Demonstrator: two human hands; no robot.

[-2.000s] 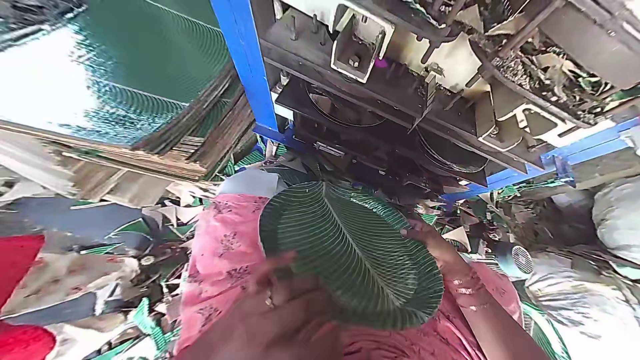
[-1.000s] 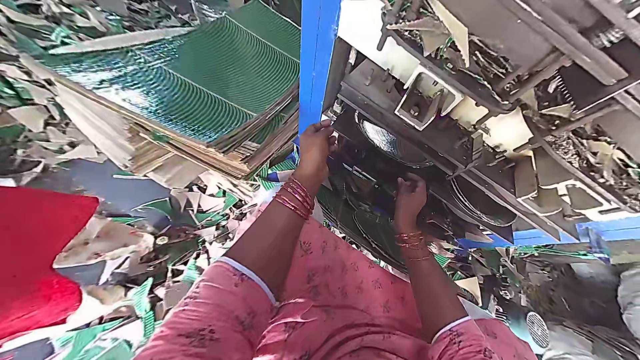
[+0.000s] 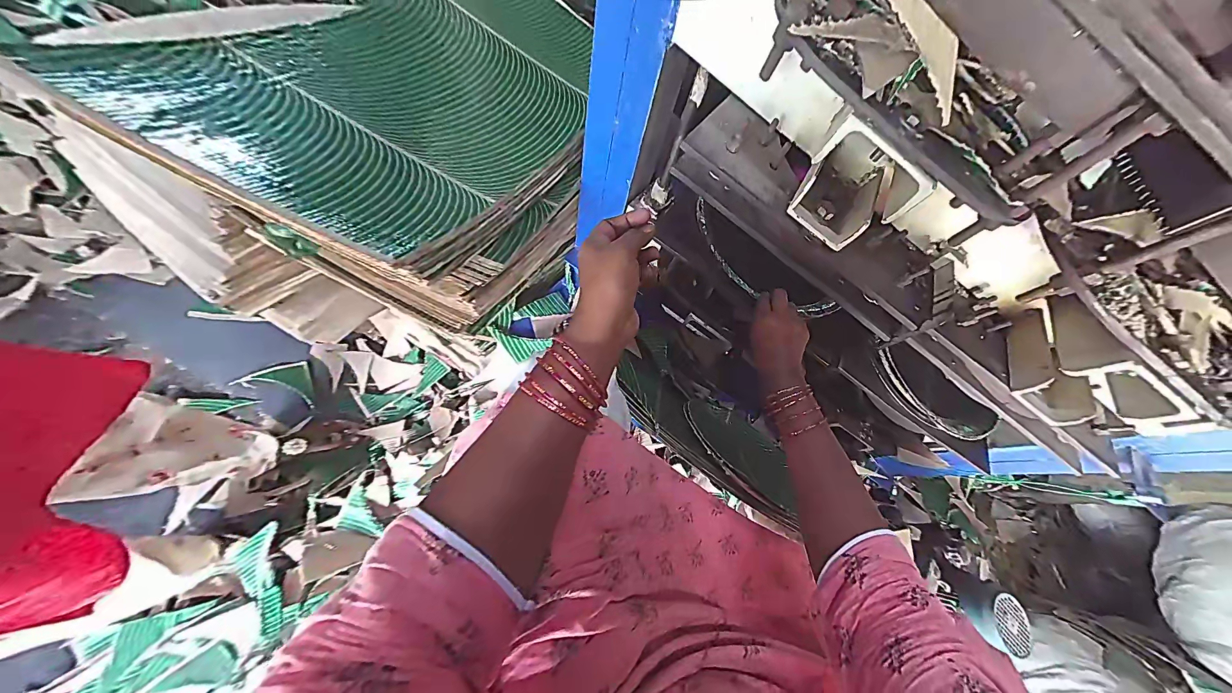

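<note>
My left hand [image 3: 616,269] is raised beside the blue frame post [image 3: 626,106], its fingertips closed on a small fitting at the end of a thin rod [image 3: 685,125]. My right hand [image 3: 778,339] reaches into the dark gap of the plate-pressing machine [image 3: 847,289], its fingers at the near rim of a round die [image 3: 746,265]; whether it grips anything cannot be told. A second round die [image 3: 929,395] lies to the right. Below the hands, dark green leaf-patterned round plates [image 3: 741,443] rest near my lap, partly hidden by my right forearm.
At the upper left stands a stack of green leaf-patterned sheets [image 3: 385,106] with brown board edges. Green and brown offcuts [image 3: 356,510] litter the ground. Red cloth [image 3: 58,481] lies at the left, a white sack [image 3: 1198,568] at the right. Scraps also lie on the machine's top.
Two seconds ago my right hand held a green round plate over my lap, my left hand near it. Both hands have since moved up to the machine. Over the last second they have hardly moved.
</note>
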